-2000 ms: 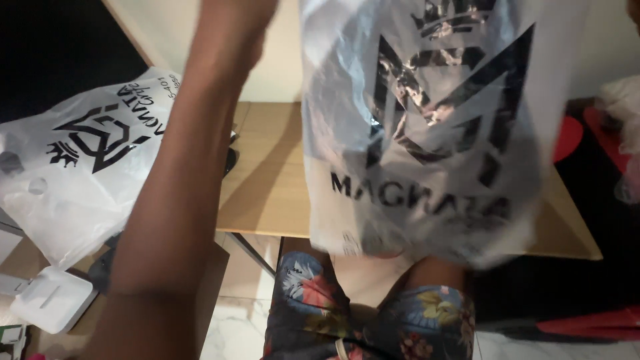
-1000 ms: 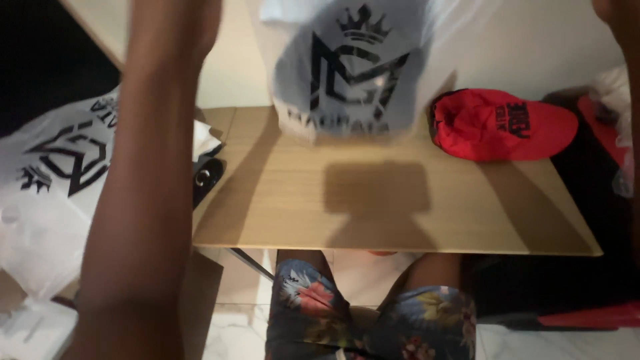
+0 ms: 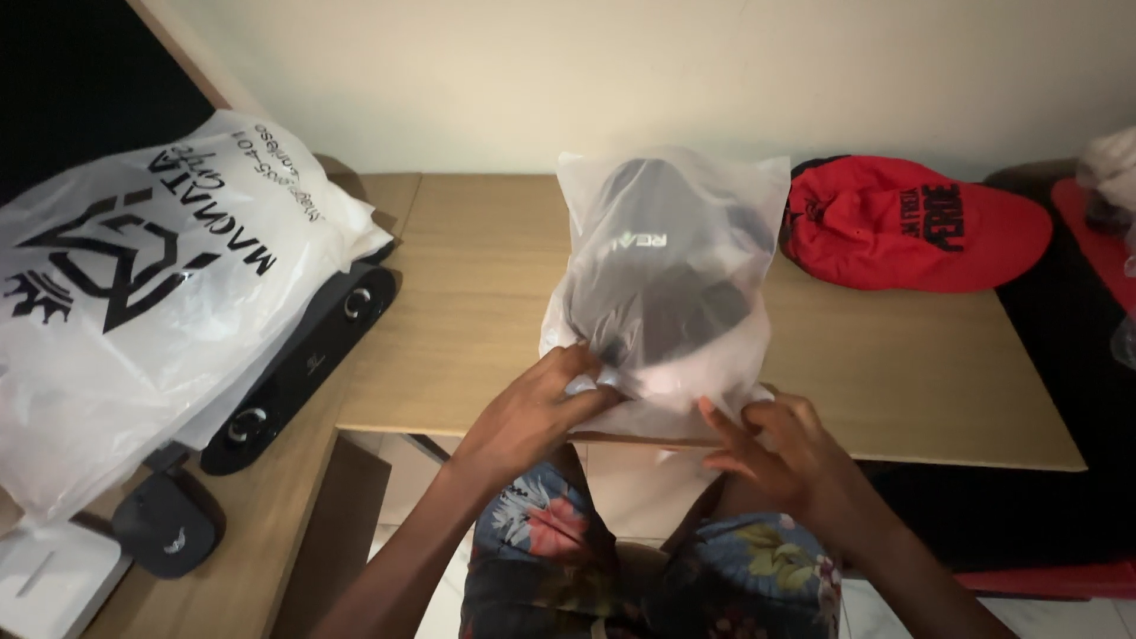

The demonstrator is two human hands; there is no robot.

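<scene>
A translucent white plastic bag (image 3: 674,284) lies on the wooden table (image 3: 887,382) near its front edge, with a dark item, possibly a cap, showing through it. My left hand (image 3: 550,399) pinches the bag's lower left part between thumb and fingers. At the lower right corner my right hand (image 3: 781,444) grips the bag's edge, its index finger extended over the plastic. Just right of the bag sits a red cap (image 3: 923,222) with dark lettering, its brim pointing right.
A large printed plastic bag (image 3: 169,248) lies at the left, over part of a long black device (image 3: 311,355) with two ring-shaped ends. Nearer me are a small dark case (image 3: 169,524) and a white box (image 3: 53,577). A pale wall (image 3: 621,80) stands behind the table.
The hands have come down from the top of the view to the table's front edge. The bag that was raised above the table a second ago now lies on it; its large printed logo no longer shows.
</scene>
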